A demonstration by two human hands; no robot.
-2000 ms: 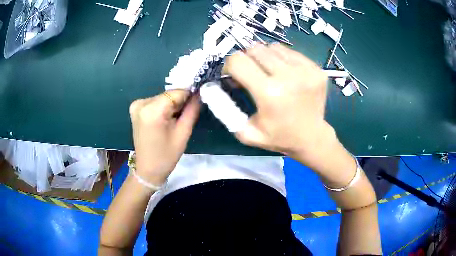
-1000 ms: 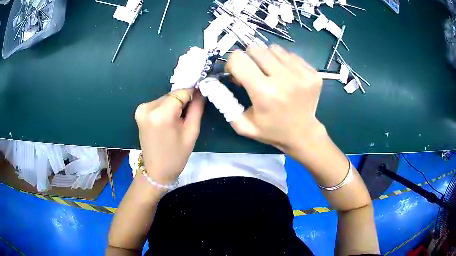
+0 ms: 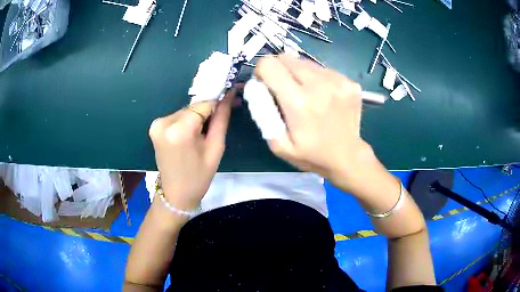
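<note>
My left hand (image 3: 185, 137) pinches a bunch of tabbed pins between thumb and fingers. Their overlapping white tabs (image 3: 210, 77) form one block above the fingertips, and a row of small shiny pin ends (image 3: 232, 73) lies along its right side. My right hand (image 3: 313, 108), slightly blurred, is closed round a thin hand tool (image 3: 373, 98), whose pale rear end sticks out to the right. A white wrapping (image 3: 264, 108) covers the thumb side of this hand; whether it is on the thumb or the tool is unclear. The tool's tip is not clearly visible.
A pile of tabbed pins (image 3: 273, 25) lies beyond my hands, with loose pins (image 3: 139, 14) to the left and right. A clear tray (image 3: 57, 28) of pins is at the upper left. A carton of white strips (image 3: 63, 191) is below the green bench (image 3: 85, 114). Clear bags (image 3: 513, 37) are far right.
My right hand has drawn slightly away from the row of pin ends, and the tool has turned a little. My left hand still holds the bunch, nearly in place. The view has shifted slightly.
</note>
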